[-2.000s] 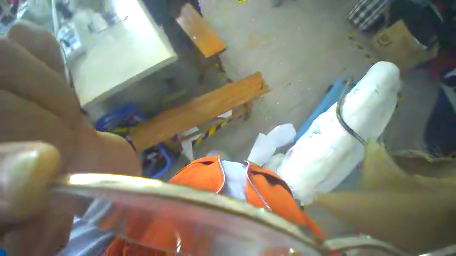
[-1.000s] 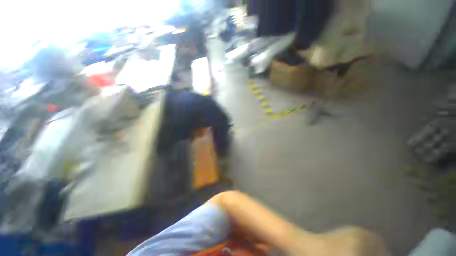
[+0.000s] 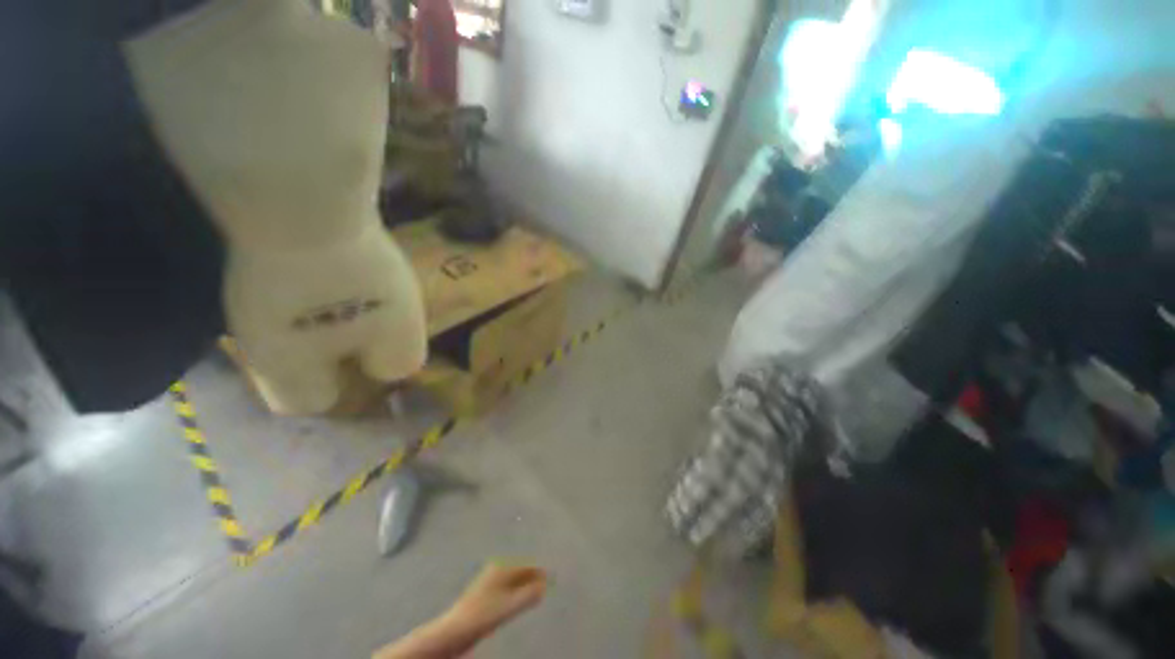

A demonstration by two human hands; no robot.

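A hand (image 3: 500, 597), which looks like my left, reaches in from the bottom edge, small and blurred, over the grey floor. Its fingers are hard to make out, and no held thing can be told. My right hand is out of the picture. Nearest in front are a cream dress form (image 3: 303, 193) at the upper left and a black-and-white checked cloth (image 3: 741, 470) right of centre, hanging below a long pale cloth (image 3: 857, 277).
An open cardboard box (image 3: 496, 290) stands behind the dress form. Yellow-black tape (image 3: 348, 489) marks the floor (image 3: 554, 464). Dark cloth (image 3: 97, 193) hangs at the left. A pale panel (image 3: 612, 122) stands at the back. Boxes and heaped clothes (image 3: 1044, 386) crowd the right.
The view has swung from the work tables to the dress form and clothes heap. The bare forearm now shows smaller at the bottom, and the orange garment has left the view.
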